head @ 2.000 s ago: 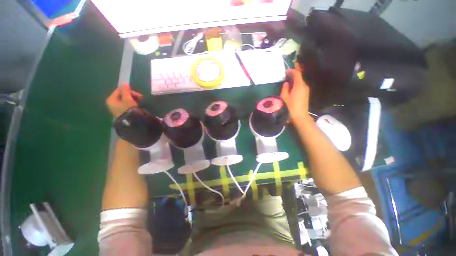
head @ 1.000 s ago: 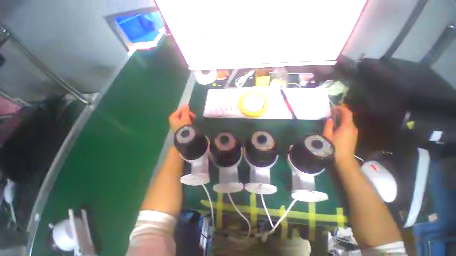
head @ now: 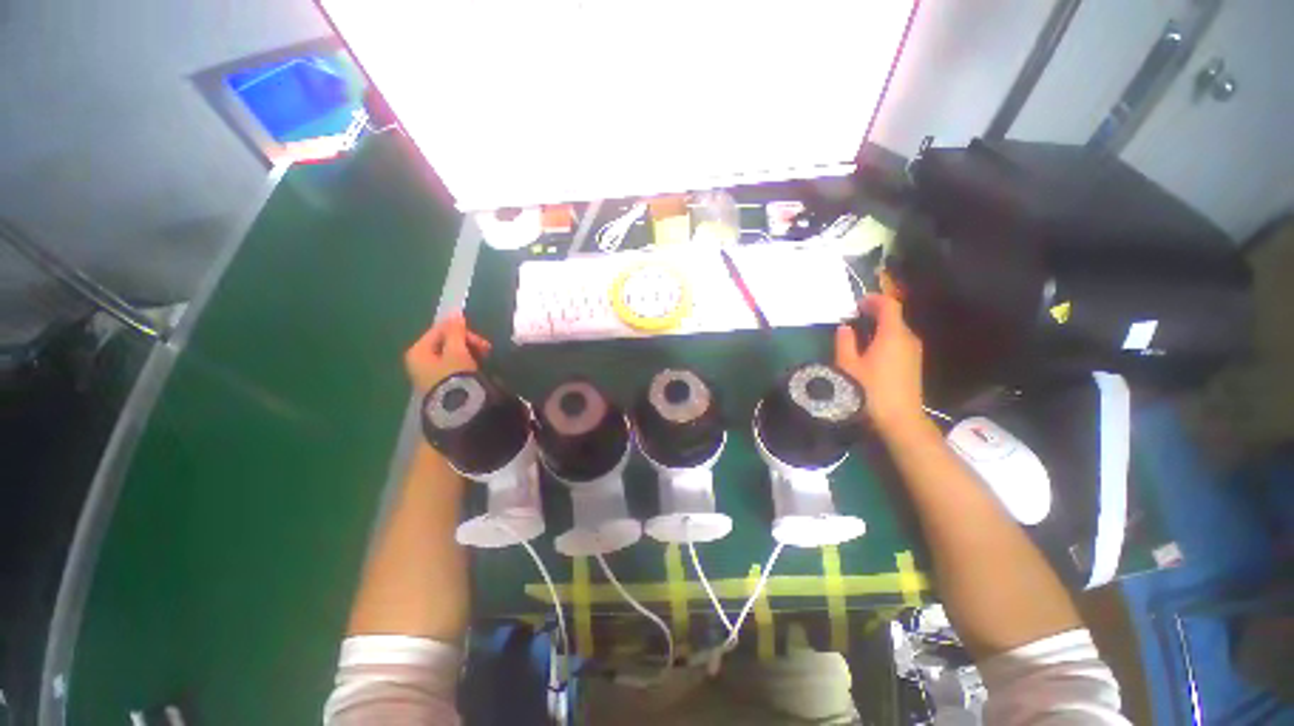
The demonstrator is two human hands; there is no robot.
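Observation:
Four security cameras with black ball heads and white bases stand in a row on the green bench: leftmost (head: 480,426), second (head: 585,430), third (head: 681,421), rightmost (head: 812,419). White leads (head: 634,607) run from their bases to the bench's front edge. My left hand (head: 446,355) is just behind the leftmost camera, partly hidden by it, fingers apart, with nothing visible in it. My right hand (head: 886,363) is at the right end of the keyboard, behind and right of the rightmost camera, fingers bent around a dark spot that I cannot make out.
A white keyboard (head: 568,301) carries yellow tape (head: 651,297) and a red-dark pen (head: 744,289). A bright monitor (head: 639,99) stands behind. A mouse (head: 999,468) and black bulk (head: 1093,270) are right. The belt (head: 270,426) runs left, with a blue bin (head: 294,99) beyond. Yellow strips (head: 738,586) mark the front edge.
The head view has shifted. The leftmost camera's head faced away to the left two seconds ago and now shows its lens face. My hands stay in nearly the same places. The monitor remains bright.

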